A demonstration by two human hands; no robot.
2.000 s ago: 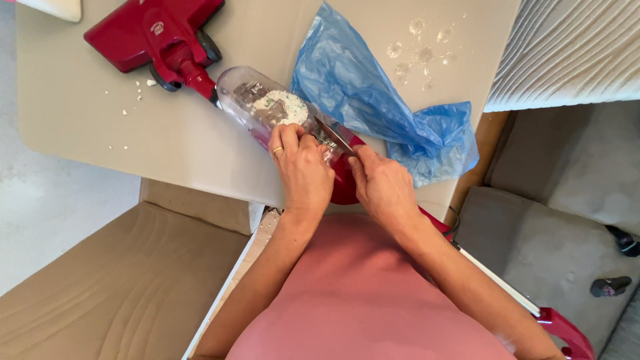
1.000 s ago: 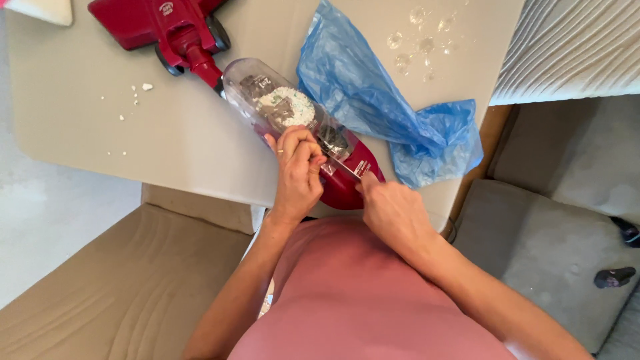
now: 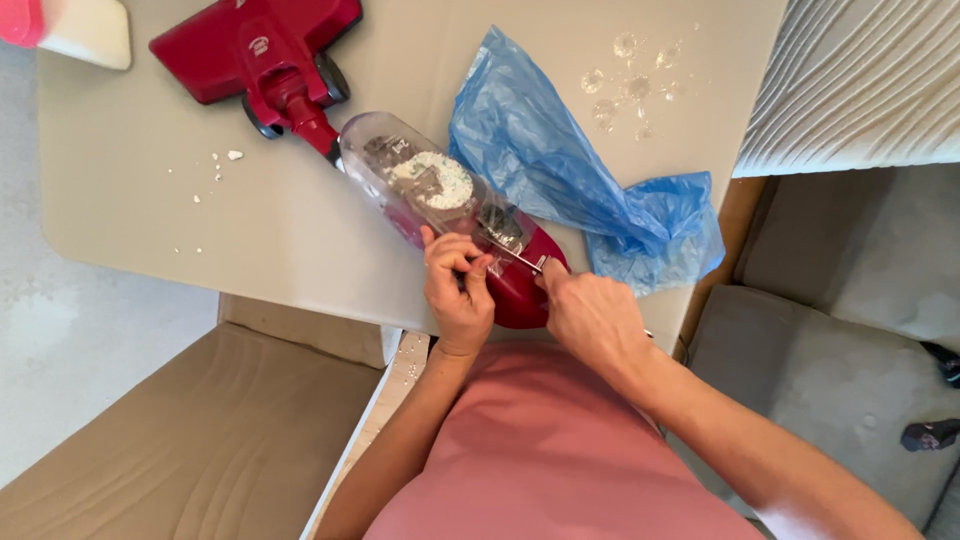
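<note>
A red vacuum cleaner body with a clear plastic dust container lies across the table near its front edge. White and grey debris shows inside the container. My right hand grips a thin metal tool, probably a knife or screwdriver, whose tip is at the vent area of the container. Beside that tip, my left hand rests with bent fingers on the container's near side; whether it pinches something is hidden. The red floor head adjoins the container's far end.
A crumpled blue plastic bag lies right of the vacuum on the table. White crumbs are scattered at left, and clear round marks at upper right. A white container with a pink part stands at the upper left corner. Cushioned seats flank the table.
My right hand has moved down toward the red end of the vacuum, and the tool now lies flatter along the casing. My left hand stays at the container's near side.
</note>
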